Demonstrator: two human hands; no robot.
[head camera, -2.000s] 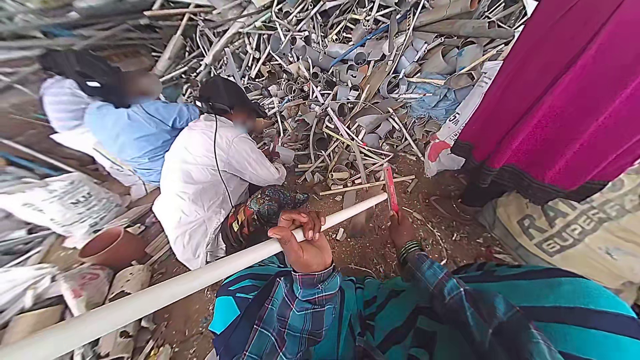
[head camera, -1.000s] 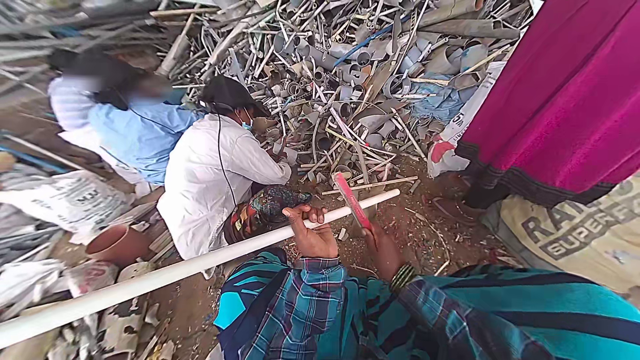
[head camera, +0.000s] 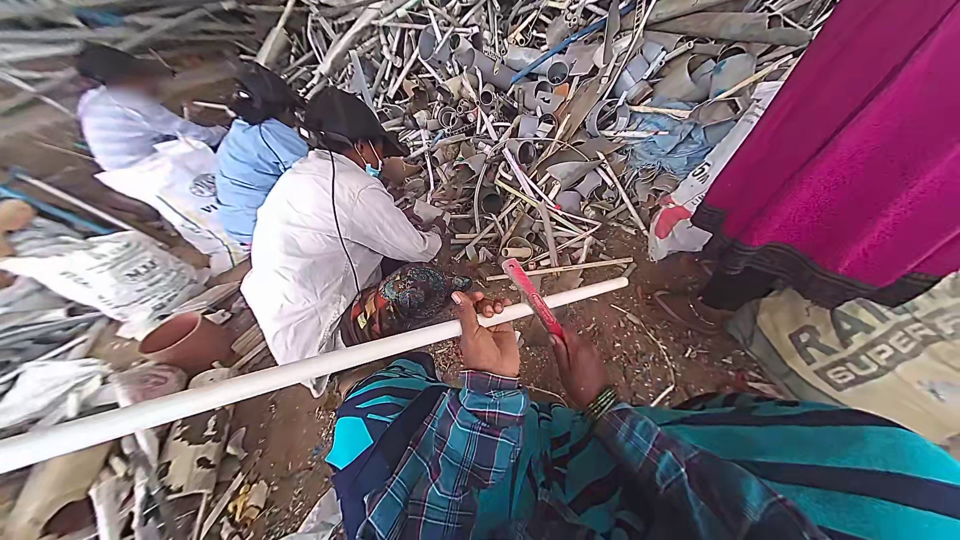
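Observation:
A long white plastic pipe runs from the lower left edge to the middle right, its far end over the dirt. My left hand is closed around it a short way from that end. In my right hand is the handle of a flat red tool, possibly a blade or scraper. The tool points up and to the left and crosses the pipe in view, just right of my left hand; whether they touch I cannot tell.
A large heap of scrap pipes lies ahead. Three people sit at the left, the nearest in a white shirt. A person in a magenta garment stands at the right by a printed sack. A reddish-brown pot stands at left.
The red tool has tilted to the left from nearly upright, away from the pipe's end, while more pipe has come to extend past my left hand. The nearest seated people have shifted in view.

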